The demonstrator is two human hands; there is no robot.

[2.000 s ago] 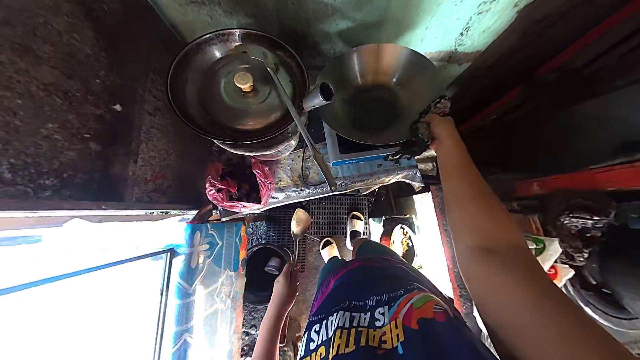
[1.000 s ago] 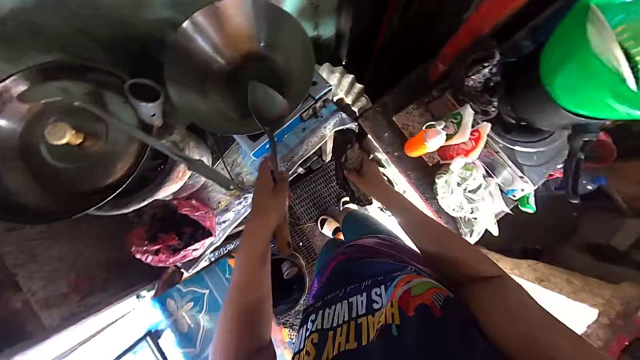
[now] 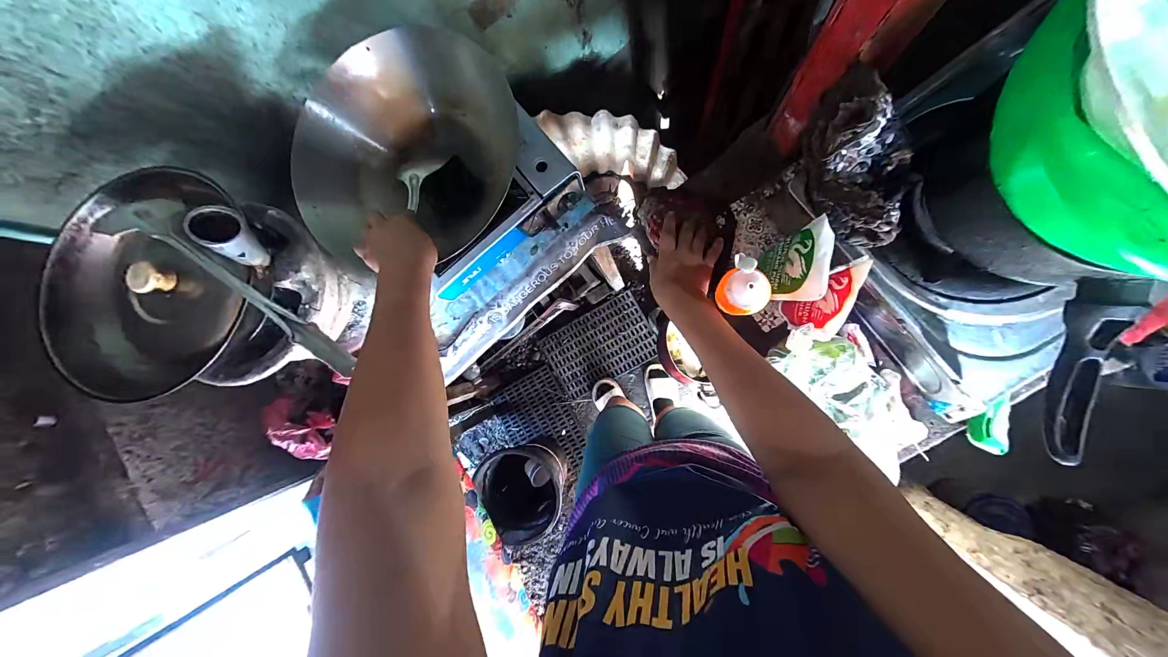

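Note:
A metal wok (image 3: 338, 151) sits tilted on a gas stove (image 3: 547, 173). My left hand (image 3: 397, 245) grips the handle of a metal ladle (image 3: 415, 187), whose head is in the wok. On the right side, my right hand (image 3: 683, 251) has its fingers spread over a dark, unclear item at the counter's edge. Whether it grips that item cannot be told. Close beside this hand stands a bottle with an orange body and white cap (image 3: 744, 290), next to a green and white packet (image 3: 801, 263) and a red and white packet (image 3: 829, 299).
At left, a large pan (image 3: 78, 338) holds a long metal utensil (image 3: 237, 283) lying across it. A pink plastic bag (image 3: 297, 429) lies below. A dark bucket (image 3: 488, 479) stands on the floor. Plastic bags (image 3: 844, 383) and a green container (image 3: 1040, 146) are at right.
My left hand has brought the ladle up from low near the floor grating into the wok. My right hand has left the wok's rim, where it held a dark cloth, for the right counter. The view has swung right.

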